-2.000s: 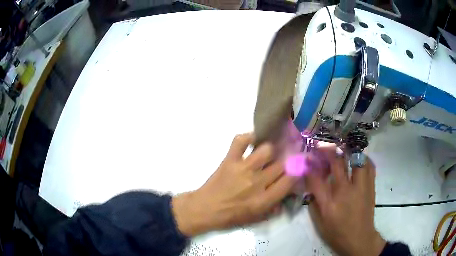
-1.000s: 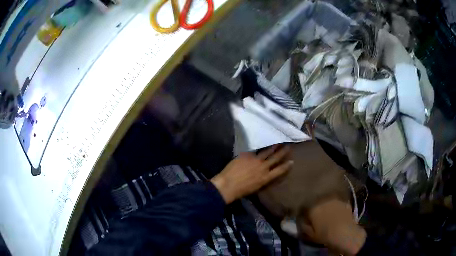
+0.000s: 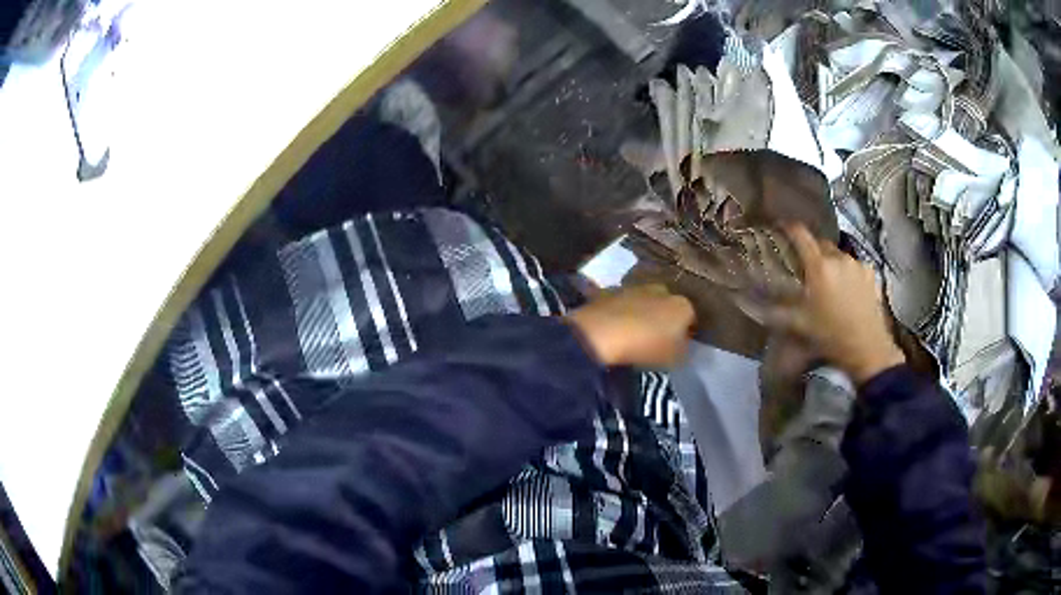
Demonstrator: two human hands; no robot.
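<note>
A fanned bundle of brown cut fabric pieces (image 3: 739, 262) lies beside my lap, right of the plaid cloth. My left hand (image 3: 638, 327) is closed on the near left edge of the bundle; its fingertips are blurred. My right hand (image 3: 844, 305) grips the right side of the bundle, with fingers over the layered edges. Pale matt undersides show at the left corner and below the bundle. A stack of pale strips (image 3: 716, 110) stands just behind it.
The white machine table (image 3: 175, 256) with its yellowish edge curves along the left. Black-and-white plaid cloth (image 3: 361, 291) covers my lap. Heaped pale and brown cut pieces (image 3: 931, 163) fill the right side. A dark floor area lies between table and heap.
The view has turned from the machine to the heap at the right, then further down. Both hands left the machine and now hold the brown bundle, whose layers are fanned out. The scissors are out of view.
</note>
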